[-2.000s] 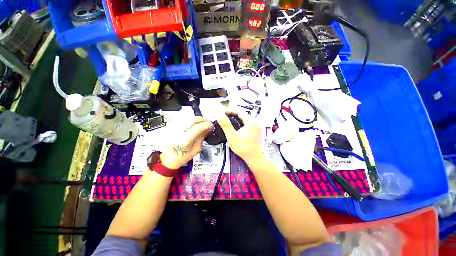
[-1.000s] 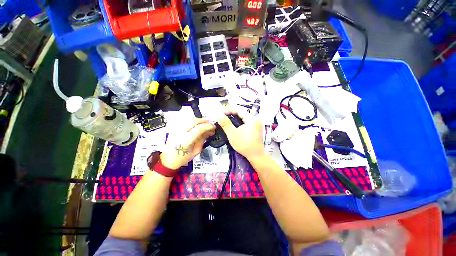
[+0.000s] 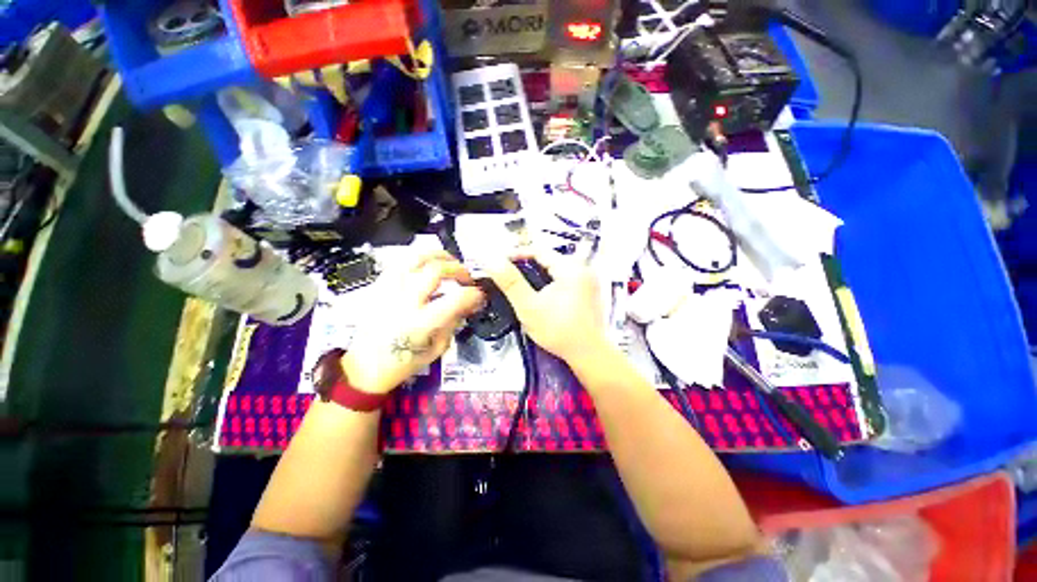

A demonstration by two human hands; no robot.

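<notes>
A small black corded unit (image 3: 491, 315) is held a little above the printed sheets, in the middle of the mat, with its thin black cable hanging down toward the front edge. My left hand (image 3: 415, 318), with a red-banded watch on the wrist, is at the unit's left side, fingers bent and touching it. My right hand (image 3: 560, 309) grips the unit from the right, its thumb and fingers around the upper right part. The fingers hide much of the unit, and its inside cannot be made out.
A translucent bottle (image 3: 233, 271) with a bent spout leans at left. A white socket strip (image 3: 494, 127) and parts bins (image 3: 330, 43) are behind. Wires, paper (image 3: 690, 341), a black-handled tool (image 3: 796, 418) and another black unit (image 3: 787, 321) lie right. A blue bin (image 3: 910, 227) is beyond.
My left hand's fingers have shifted and bent over the unit, and the wrist has moved slightly left. My right hand keeps its hold. The view has shifted slightly.
</notes>
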